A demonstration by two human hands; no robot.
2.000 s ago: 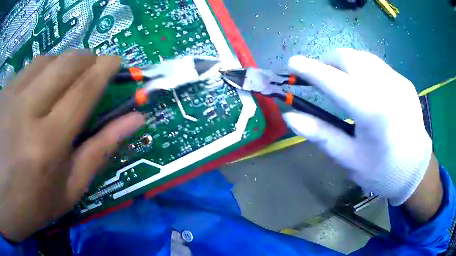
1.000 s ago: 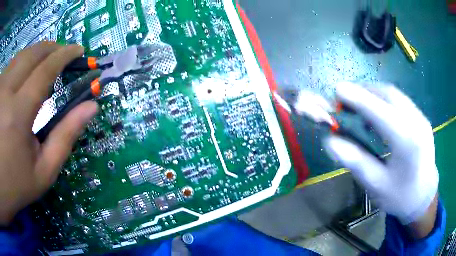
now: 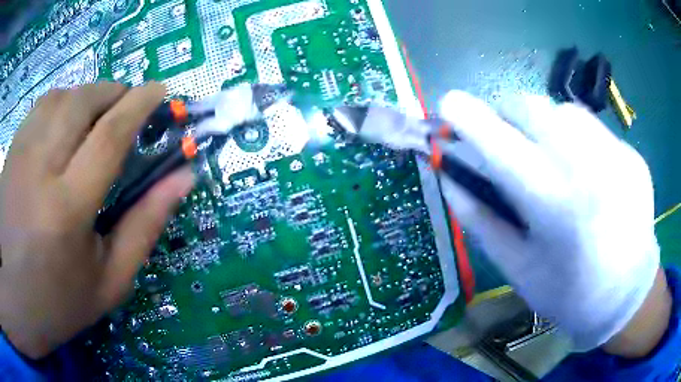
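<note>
A large green circuit board [image 3: 254,310] lies solder side up in front of me, with white border lines and broad silver dotted patches. My left hand [image 3: 82,201], bare, holds diagonal cutters [image 3: 233,110] with black handles and orange bands; their jaws point right over the board. My right hand [image 3: 552,216], in a white knit glove, holds similar cutters [image 3: 384,127] pointing left over the board's right part. The two pairs of jaws face each other with a small gap. Glare and blur between them hide whether they touch the board.
A red edge [image 3: 463,261] shows beneath the board's right side. At the far right of the bench lie a black object [image 3: 581,77] and a thin yellow object [image 3: 621,102]. Tiny bright specks lie on the dark green bench [image 3: 478,45]. Yellow edging [image 3: 489,294] runs along the bench's near side.
The right cutters have moved left from beside the board to over it. The left cutters have moved right. The board sits lower and further right in view, after an earlier shift the same way.
</note>
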